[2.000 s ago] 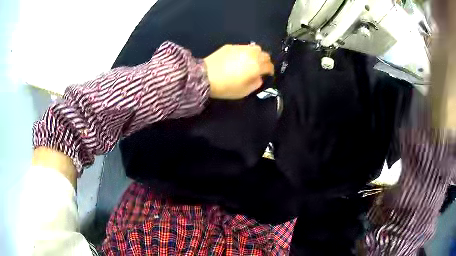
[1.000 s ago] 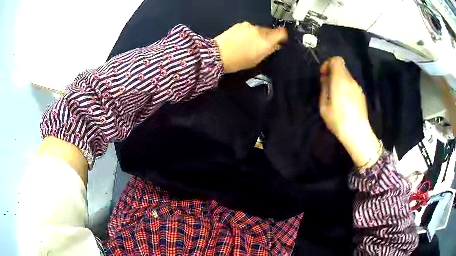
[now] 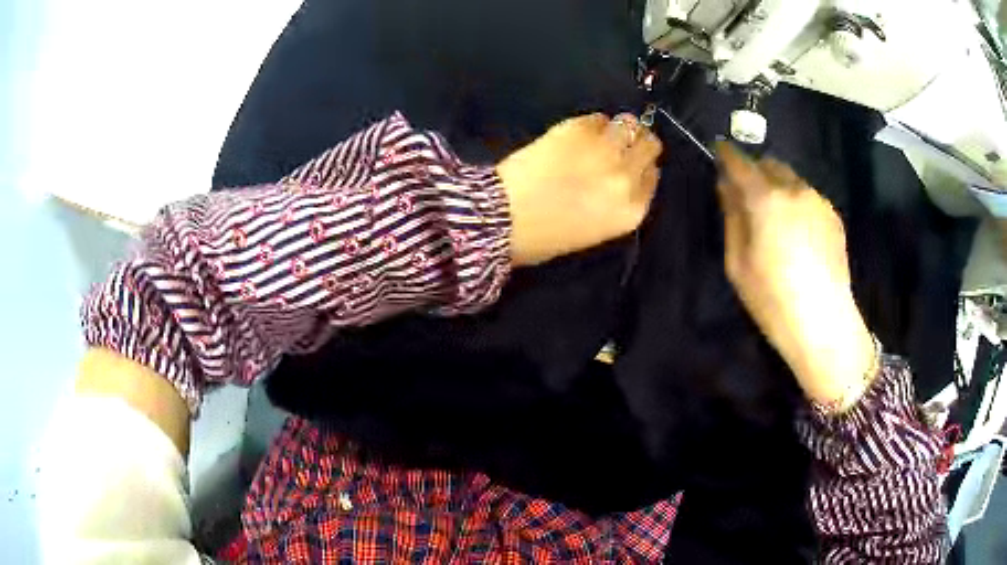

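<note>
Black cloth [image 3: 519,364] covers the table front and the lap and runs under the sewing machine's needle area [image 3: 648,80]. My left hand [image 3: 583,190] lies on the cloth just below the needle area, fingers curled over a fold of it; the fingertips are partly hidden. My right hand [image 3: 790,254] is to the right, a little blurred, with a thin, straight, shiny tool [image 3: 687,132] held at its fingertips. The tool's tip points up-left, near my left fingers. A small pale bit [image 3: 606,352] shows at a gap in the cloth.
The white-grey machine head [image 3: 823,50] is at the upper right, with a whitish knob [image 3: 748,126] hanging under it. The white table [image 3: 133,99] is at the left. Cluttered small items [image 3: 977,342] lie at the right edge. A checked apron [image 3: 420,508] is below.
My right hand was out at the right edge, then came in over the cloth to the needle area. My left hand has shifted slightly right and down since a second ago.
</note>
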